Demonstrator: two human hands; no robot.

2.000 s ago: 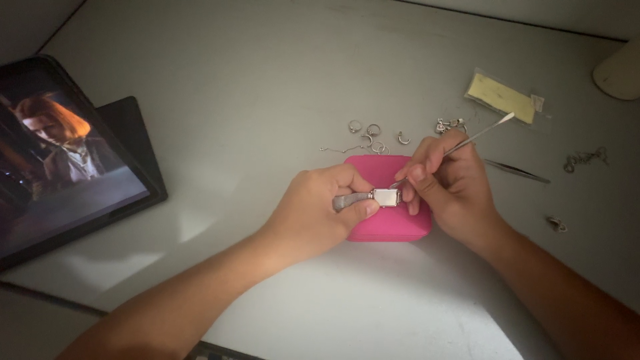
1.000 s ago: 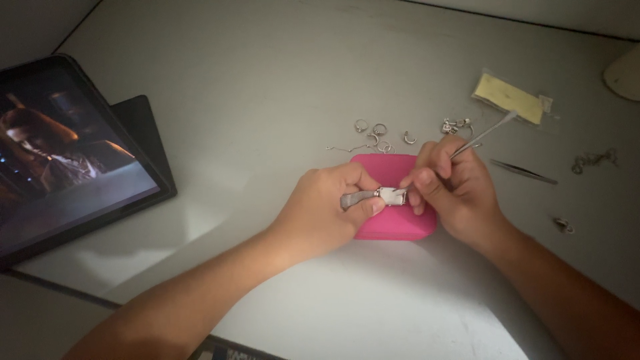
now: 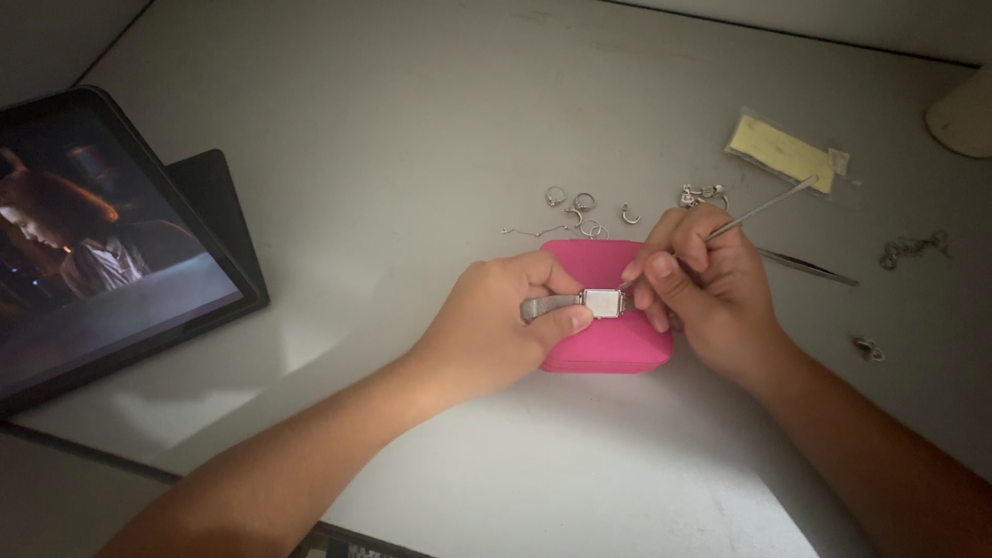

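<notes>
My left hand (image 3: 504, 318) pinches a silver-coloured wristwatch (image 3: 602, 303) at its case and the mesh strap beside it. The watch is over a pink zipped case (image 3: 604, 353), with its rectangular face or back turned up; glare hides which. In my right hand (image 3: 709, 291) is a thin metal tool (image 3: 763, 208) with a flattened upper end, held like a pen. Its lower tip is at the right end of the watch case, by the strap joint, partly hidden by my fingers.
Several rings (image 3: 583, 202) and a thin chain (image 3: 542, 232) lie behind the pink case. Charm jewellery (image 3: 701, 195), a yellow cloth in a clear bag (image 3: 783, 153), metal tweezers (image 3: 810, 267), another chain (image 3: 914, 248) and a small jewellery piece (image 3: 869, 349) are to the right. A tablet (image 3: 116, 248) stands left.
The watch was tilted a second ago and now lies flatter, its bright rectangular surface facing up. Both hands have kept their holds, and the tool has stayed at the watch's right end.
</notes>
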